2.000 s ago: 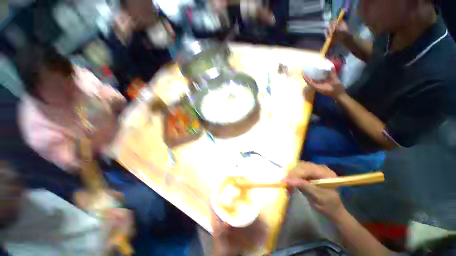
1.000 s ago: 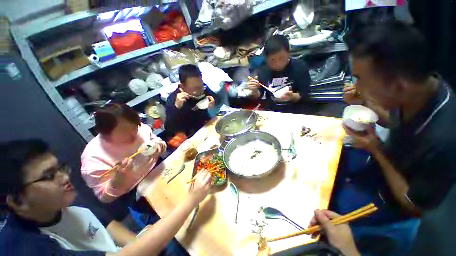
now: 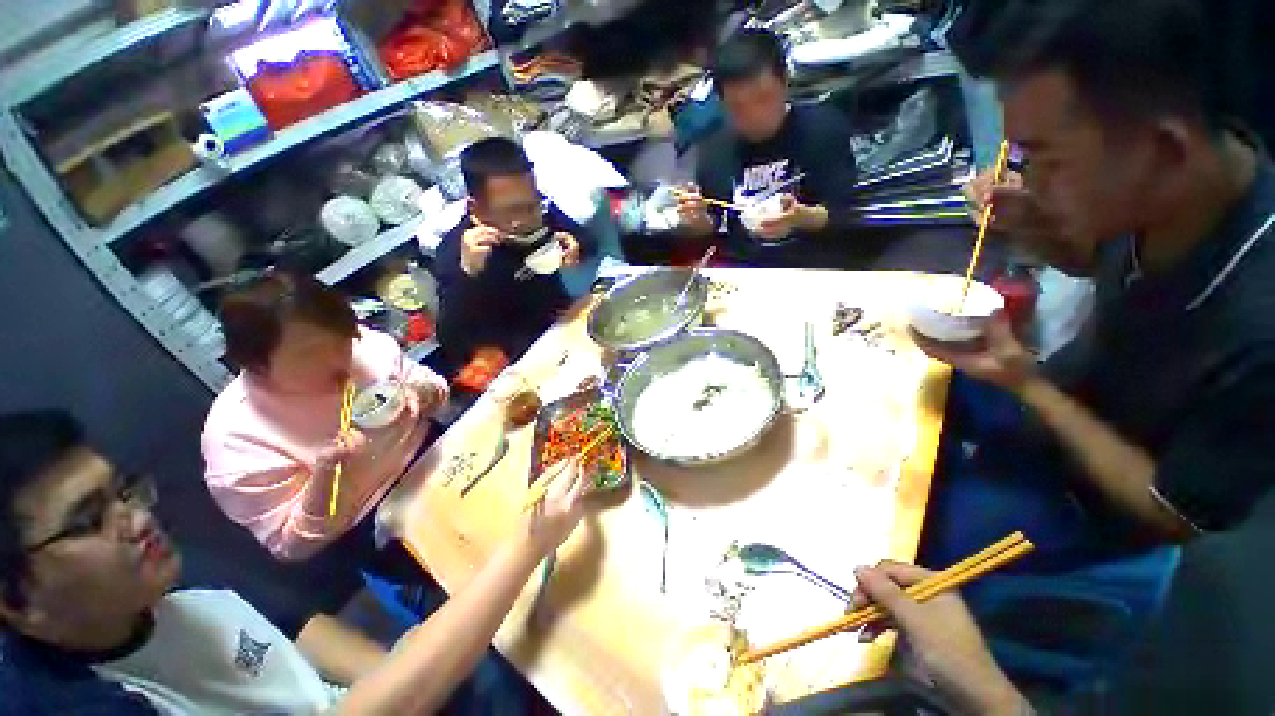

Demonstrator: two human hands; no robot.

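Note:
My right hand (image 3: 916,609) is at the near right table edge and holds a pair of yellow-orange chopsticks (image 3: 965,571). Their tips point left, at the rice bowl (image 3: 716,685), which shows pale and overexposed at the bottom edge of the picture, partly cut off. My left hand is not in view. A dark shiny spoon (image 3: 766,557) lies on the table just beyond the chopsticks, with small scraps (image 3: 727,599) beside it.
On the table (image 3: 867,490) are a pot of white soup (image 3: 699,406), a second pot (image 3: 643,319) behind it, and a stir-fry tray (image 3: 580,441). Another person's hand (image 3: 559,504) reaches to the tray with chopsticks. Several people sit around; loaded shelves stand behind.
The pale bowl shows more at the bottom edge. My right hand and chopsticks sit slightly higher and further left. The person at right has lowered their bowl, with chopsticks upright in it.

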